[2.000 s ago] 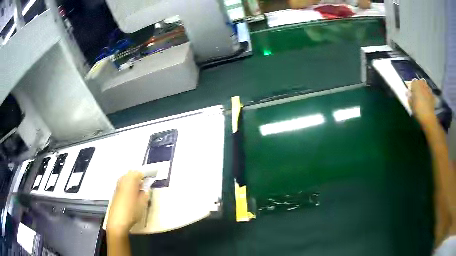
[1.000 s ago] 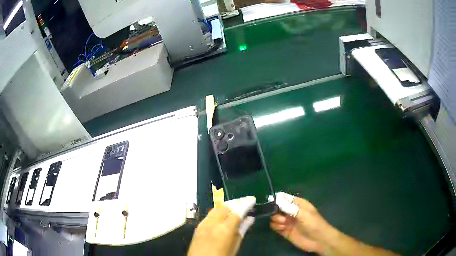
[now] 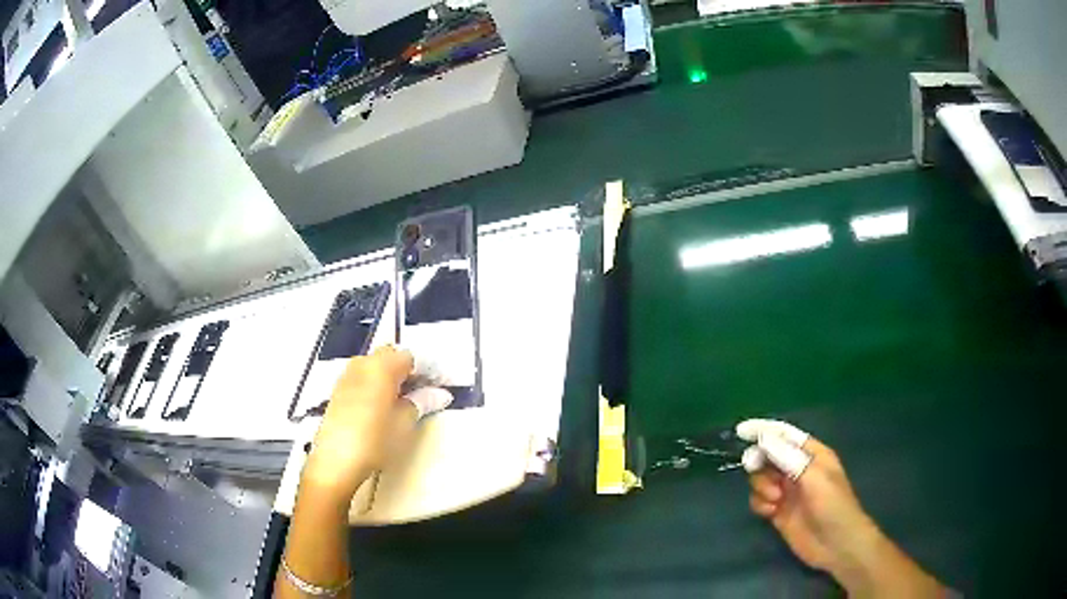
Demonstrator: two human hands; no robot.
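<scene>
A dark phone middle frame [image 3: 440,279] with camera openings at its far end is over the near end of the left white conveyor belt [image 3: 527,334]. My left hand [image 3: 369,415], with white finger cots, grips its near end; I cannot tell if the frame touches the belt. Another frame [image 3: 349,322] lies just left of it, partly behind my hand. My right hand [image 3: 807,497], also with white cots, is low over the green mat [image 3: 749,339], fingertips close together beside clear film scraps [image 3: 690,456]. I cannot tell whether they pinch a scrap.
Several more frames [image 3: 195,369] lie farther left on the belt. Yellow tape [image 3: 611,451] and a dark strip lie between belt and mat. A short right conveyor [image 3: 977,135] carries one frame [image 3: 1027,158]. A grey machine housing [image 3: 410,146] stands behind the left belt.
My left hand has moved the held frame from above the mat's left edge to the left belt. My right hand has let go of it and moved right, to the scraps.
</scene>
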